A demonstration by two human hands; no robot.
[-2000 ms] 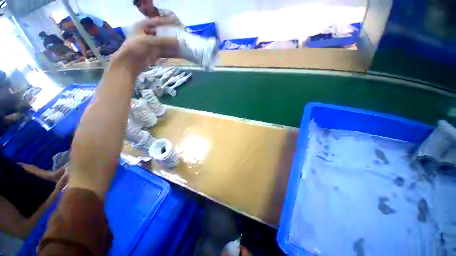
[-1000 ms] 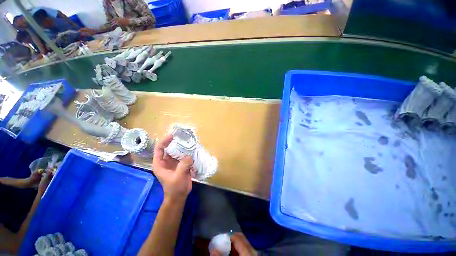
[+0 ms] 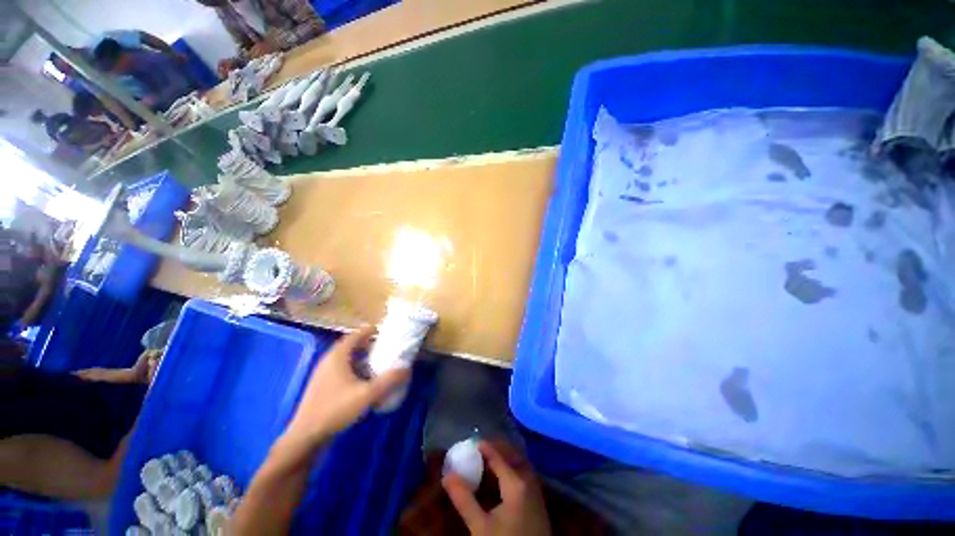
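My left hand (image 3: 340, 387) grips a white-grey hollow column piece (image 3: 401, 340) near the bench's front edge, between the two blue boxes. The piece stands roughly upright, slightly tilted, with glare on it. My right hand (image 3: 505, 487) is low in the picture over my lap and holds a small white squeeze bottle (image 3: 464, 462), its thin tip pointing up. Other grey-white column pieces (image 3: 236, 209) stand grouped at the left of the bench (image 3: 461, 241). One with a beaded rim (image 3: 267, 272) lies nearer.
A large blue tote (image 3: 545, 283) at right holds a stained white liner (image 3: 691, 314) and column pieces (image 3: 924, 99). A blue crate (image 3: 246, 366) at lower left holds ring-like parts (image 3: 183, 492). Slender parts (image 3: 314, 110) lie on the green belt (image 3: 450, 94). A neighbour's arm (image 3: 63, 461) is at left.
My left hand has drawn the column piece down toward the bench's front edge and turned it more upright. My right hand with the bottle shows more fully. The view has shifted.
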